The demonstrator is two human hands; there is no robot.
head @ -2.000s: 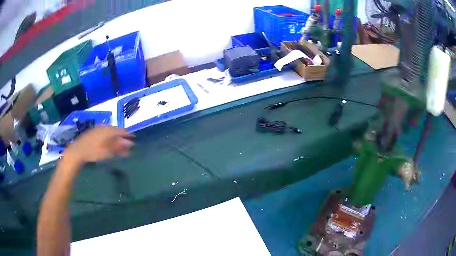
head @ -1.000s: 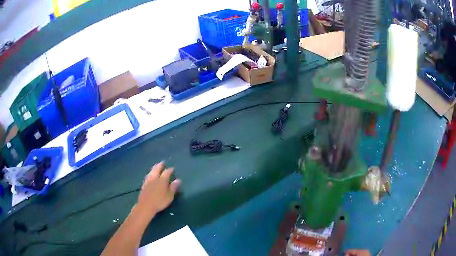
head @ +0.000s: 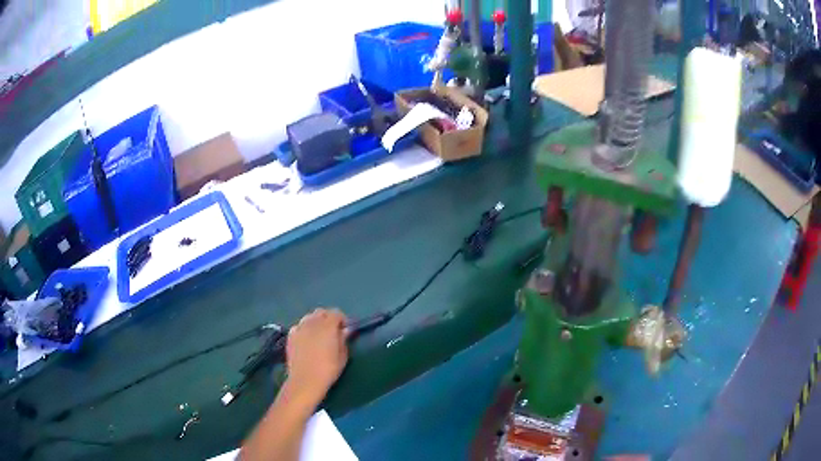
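My left hand (head: pixel 317 347) is closed around a thin black cable at a slim black housing (head: pixel 367 321), low over the dark green strip. A tied cable bundle (head: pixel 261 353) with a small silver plug end lies against the hand's left side. Another bundle (head: pixel 482 236) lies up and to the right, beside the cable line. The green hand press (head: pixel 567 351) stands at the right, with its white lever grip (head: pixel 711 126) raised. No housing can be made out in its copper-orange fixture (head: pixel 536 439). Only a faint sliver of my right hand (head: pixel 633 457) shows at the bottom edge.
A white sheet (head: pixel 329 441) lies beside my left forearm. A shallow blue-rimmed tray (head: pixel 184 270) with small black parts and a cardboard box (head: pixel 455 140) stand on the white shelf. Blue bins (head: pixel 135 171) stand behind. Another cable crosses the strip at left.
My left hand has moved right and closed on the cable. The nearer bundle now lies lower and further left, and the cable has shifted towards me. The view has turned right since the oldest frame.
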